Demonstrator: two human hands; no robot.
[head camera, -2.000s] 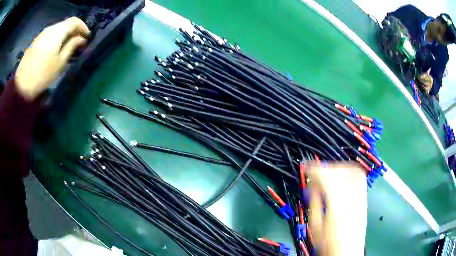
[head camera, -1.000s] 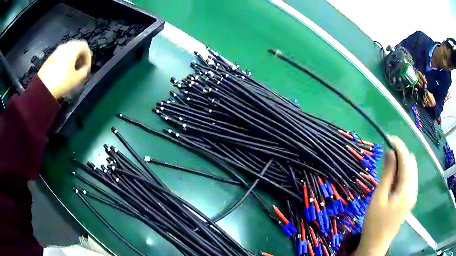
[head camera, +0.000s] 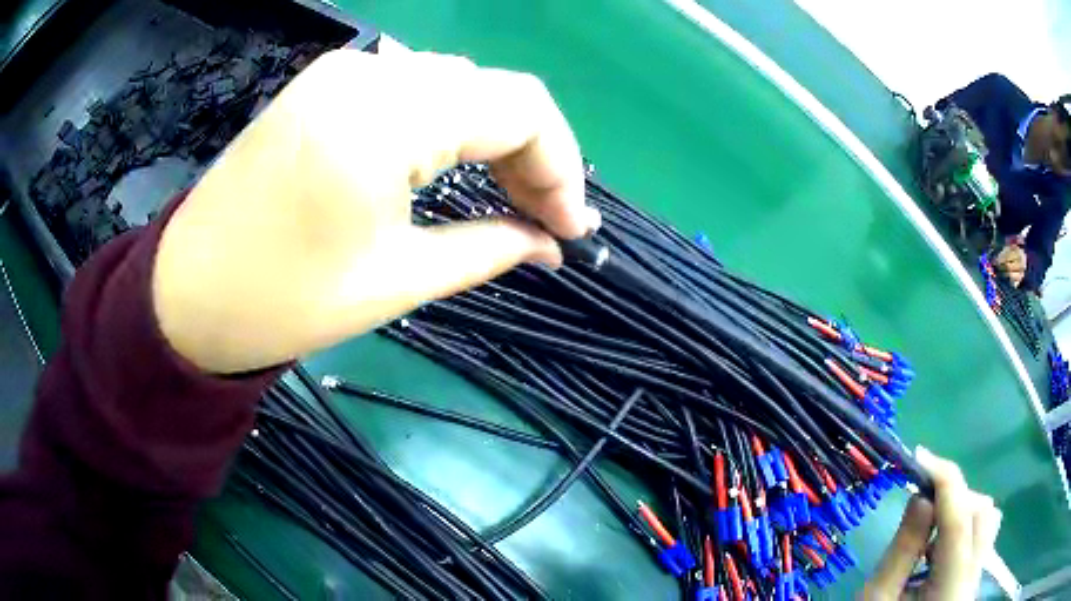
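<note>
My left hand (head camera: 388, 200) is high over the large cable pile and pinches a short black sleeve (head camera: 578, 249) between thumb and forefinger. The plain end of a black cable lead (head camera: 752, 340) meets the sleeve; I cannot tell whether it is inside. My right hand (head camera: 940, 534), partly cut off at the lower right, holds the other end of this lead. The large cable pile (head camera: 564, 340) lies beneath, its red and blue ends (head camera: 775, 505) at the lower right. Whether the held lead's far end is coloured is hidden by my right hand.
The black parts bin (head camera: 153, 106) with loose sleeves is at the upper left, partly behind my left hand. A smaller cable pile (head camera: 364, 505) lies at the lower left. A stray cable (head camera: 440, 411) lies between the piles. A person (head camera: 1010, 153) sits at the upper right beyond the pale edge strip.
My left hand has left the bin and moved right, now with a sleeve at the lead's plain end. My right hand has moved down slightly, and the lead it lifted now lies over the pile's line.
</note>
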